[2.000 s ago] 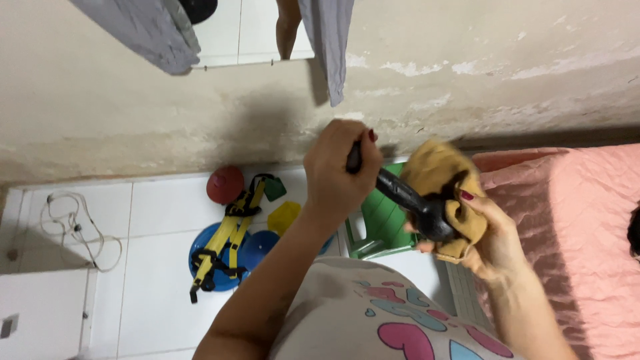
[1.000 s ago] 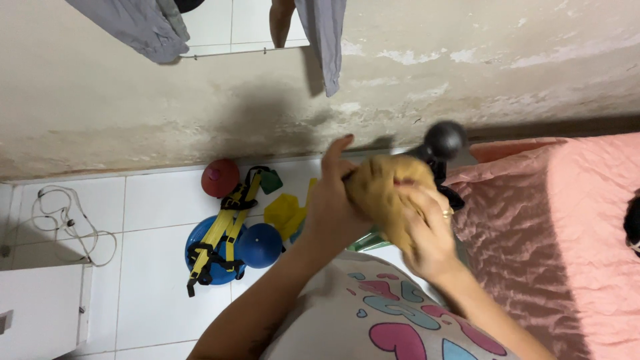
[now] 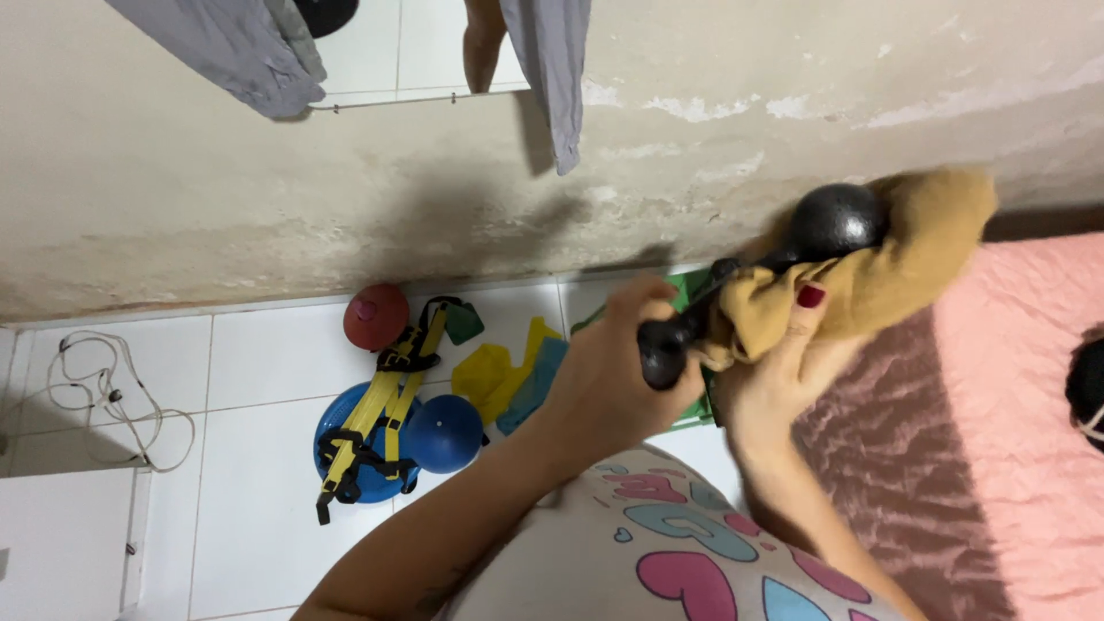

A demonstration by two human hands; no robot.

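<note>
A black ball-ended dumbbell [image 3: 837,222] slants across the space in front of me, one ball up at the right, the other end low at the left. My left hand [image 3: 625,362] holds that lower end between fingers and thumb. Mustard-coloured cloth [image 3: 918,250] lies against the bar and behind the upper ball. My right hand [image 3: 780,371] grips the bunched cloth from below, its red-nailed thumb on top; its other fingers are mostly hidden.
Below the wall, the tiled floor holds a red cone [image 3: 376,316], yellow-and-black straps [image 3: 371,423], a blue disc [image 3: 349,404], a blue ball [image 3: 444,434] and a green stool [image 3: 690,418], partly hidden. A pink bedspread [image 3: 1026,345] is at right, a white cable [image 3: 112,392] at left.
My left hand was on the bar two seconds ago and at the cloth one second ago; now it is at the dumbbell's lower end. The cloth has moved right, up by the upper ball.
</note>
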